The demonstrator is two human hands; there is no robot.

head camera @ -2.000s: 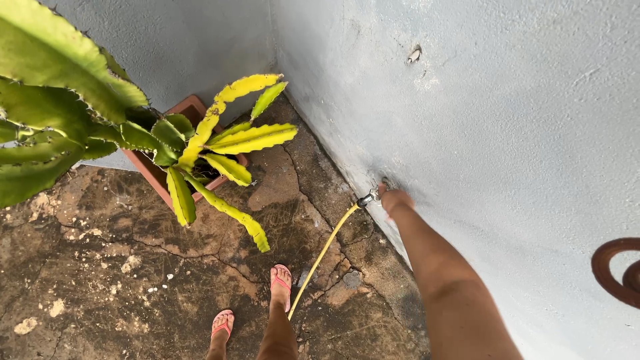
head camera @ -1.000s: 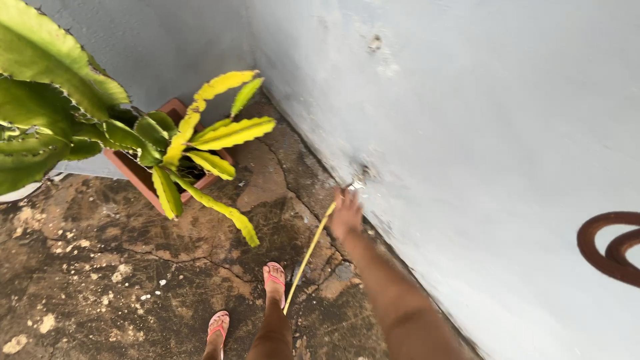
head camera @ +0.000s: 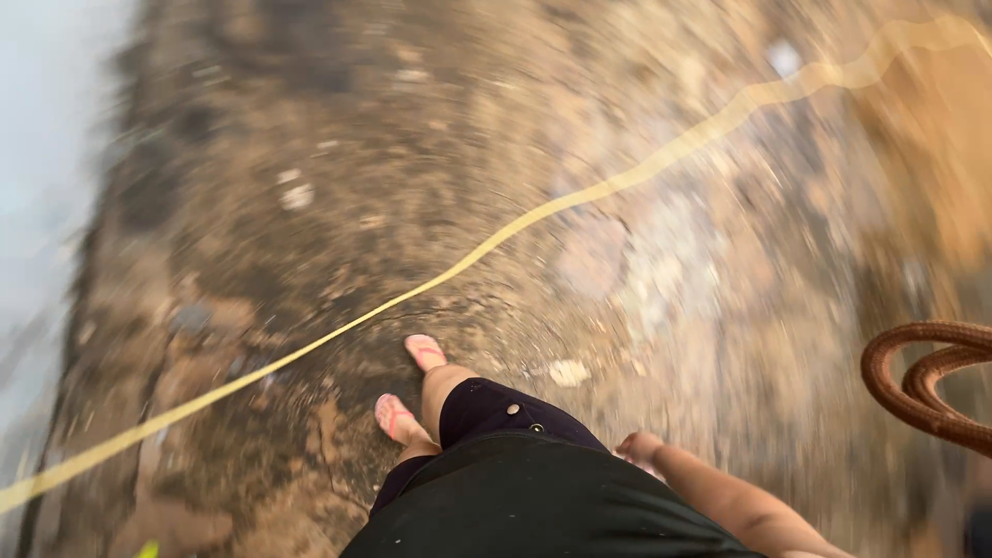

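My right hand (head camera: pixel 642 449) hangs at my right side, beside the dark shorts (head camera: pixel 504 415); it is small and blurred, and whether it holds anything cannot be made out. My left hand is out of view. A yellow garden hose (head camera: pixel 480 249) lies across the ground in front of my feet, running from the lower left to the upper right. Pink flip-flops (head camera: pixel 425 350) are on my feet, a little way behind the hose. No hand touches the hose where it shows.
A pale wall (head camera: pixel 46 155) stands along the left edge. The floor (head camera: pixel 434 178) is stained, cracked concrete. Brown braided cord loops (head camera: pixel 914 380) show at the right, close to the camera. A bit of yellow-green plant (head camera: pixel 147 550) shows at the bottom left.
My right hand has left the wall tap, where the hose was attached, and is now down by my side. The view has swung strongly away from the potted cactus and the corner.
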